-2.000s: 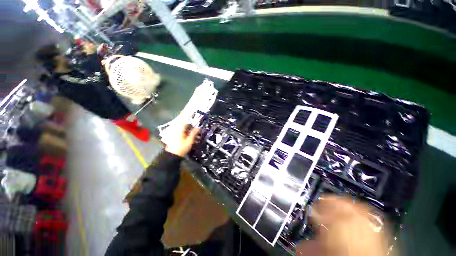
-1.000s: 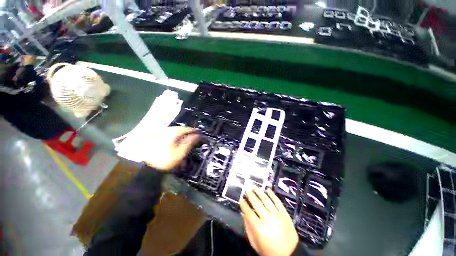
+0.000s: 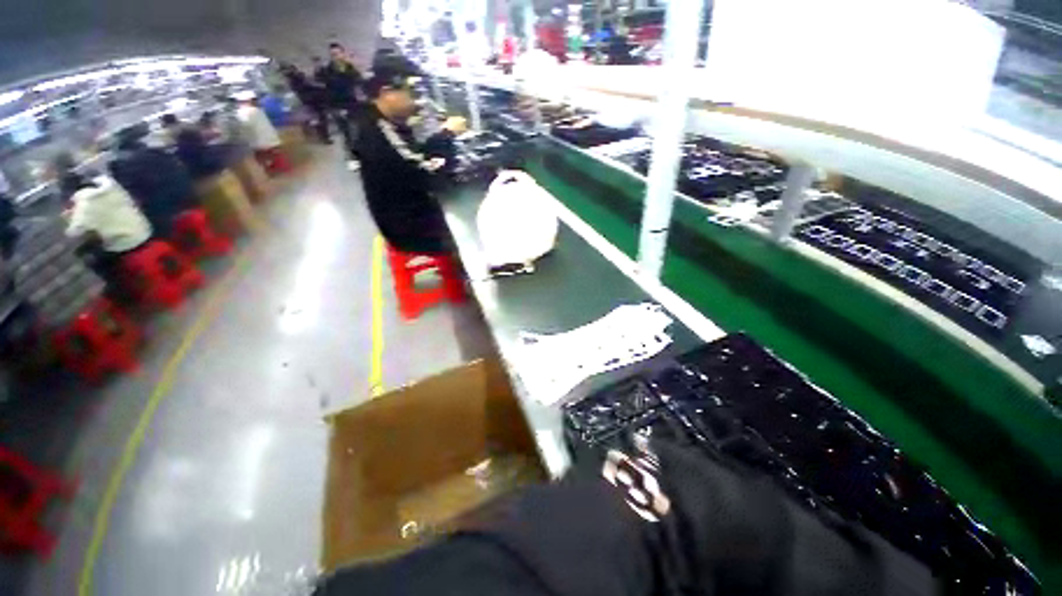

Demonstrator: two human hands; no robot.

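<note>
The glossy black blister tray [image 3: 804, 408] lies on the bench at the lower right. Dark sleeves [image 3: 745, 524] cover its near part. A small blurred skin-toned patch [image 3: 637, 484] shows between the sleeves over the tray's near left part. It may be fingers of my left hand, but its grip cannot be made out. My right hand is not visible. The die-cut adhesive sheet is not visible. A white bundle of spent liner strips [image 3: 594, 349] lies on the bench at the tray's left end.
An open cardboard box [image 3: 408, 448] stands on the floor beside the bench. A cream fan [image 3: 516, 221] stands farther along it. A person in black [image 3: 396, 175] sits on a red stool [image 3: 425, 283]. The green belt [image 3: 745, 309] runs behind the tray; a pale post rises beside it.
The view has swung left and up, showing the aisle and seated people. The adhesive sheet and right hand have gone from sight, and sleeves now cover the tray's near part.
</note>
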